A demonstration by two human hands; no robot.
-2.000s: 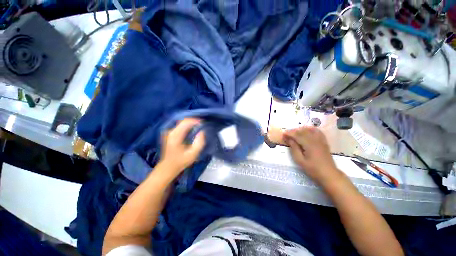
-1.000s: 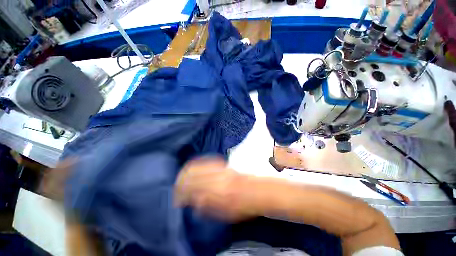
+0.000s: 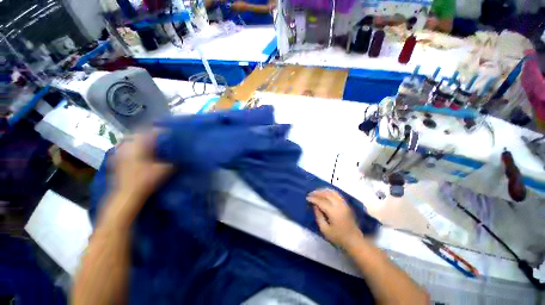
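Note:
A dark blue garment [image 3: 263, 173] lies across the front of the white machine table and hangs over its front edge into my lap. My left hand [image 3: 138, 161], blurred, grips the bunched cloth at the left; its fingertips are hidden. My right hand [image 3: 331, 213] is on the garment's narrow end, left of the sewing machine [image 3: 418, 146], with its fingers bent at the cloth. The presser foot area is too blurred to make out.
Orange and blue thread snips [image 3: 451, 257] and white printed labels [image 3: 439, 220] lie on the bed at right. A grey unit with a round vent [image 3: 126, 98] stands at left. A dark red handle [image 3: 513, 176] is on the machine. People's arms show behind.
The garment has moved off the back of the table towards me and now stretches between my hands. My right hand has moved right. The view has lifted, showing more tables behind.

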